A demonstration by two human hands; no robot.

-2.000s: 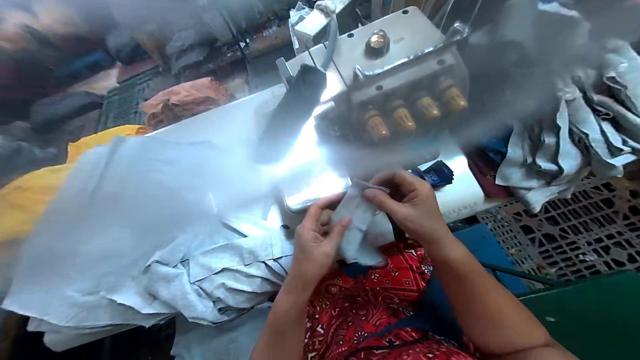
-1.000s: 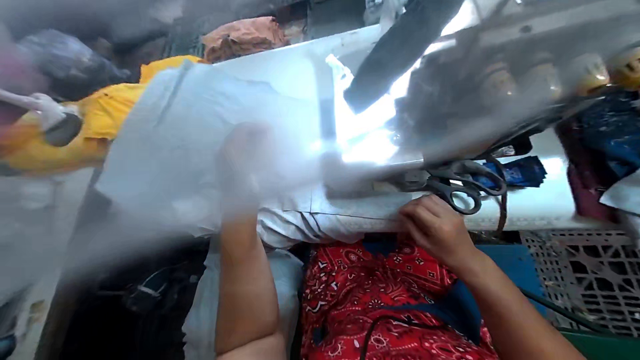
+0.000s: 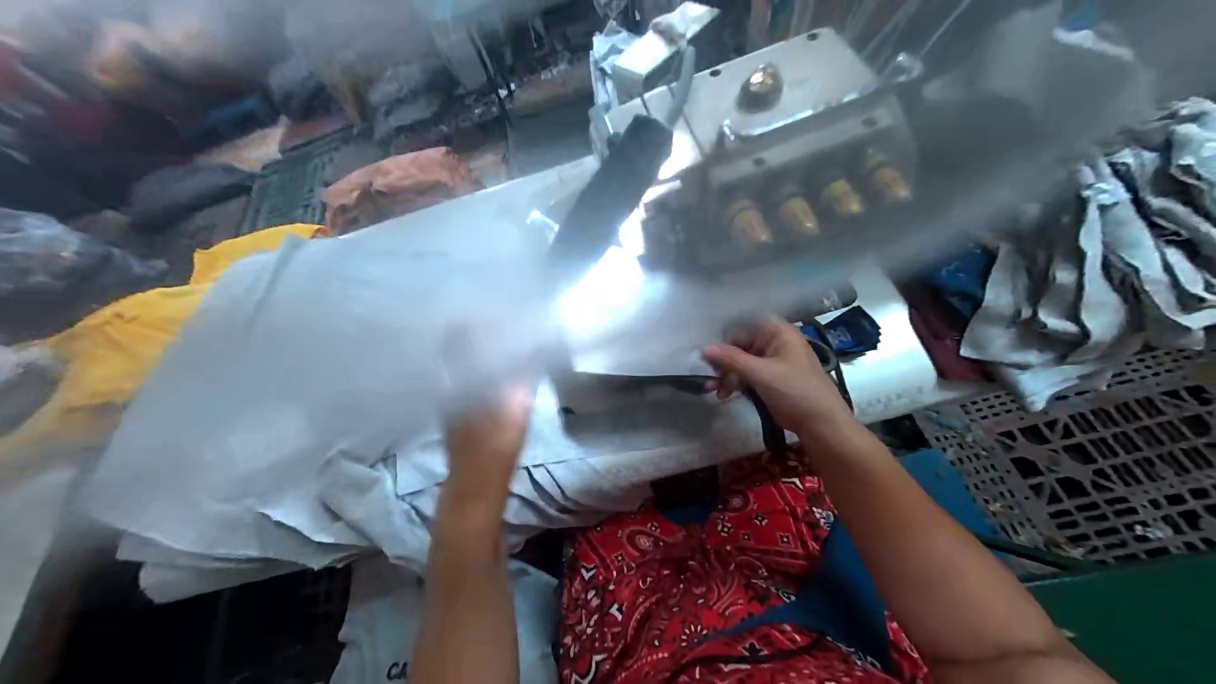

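A sewing machine with a row of brass-coloured knobs stands on a white table, a bright light glaring beneath it. My right hand is at its front edge, thumb and fingers pinched on a thin dark strip. Beside that hand, dark loops, partly hidden, lie near a small blue packet. My left hand is at the left of the light, blurred and veiled by haze, over light grey fabric; whether it holds anything cannot be told.
Yellow cloth lies at the far left, an orange-brown bundle behind the table. Grey cloth pieces hang at the right above a plastic crate. A green surface is at lower right.
Two seconds ago both hands held a small grey cloth piece together; now they are apart. One second ago scissors lay beside my right hand, which now pinches a dark strip. The view has swung about.
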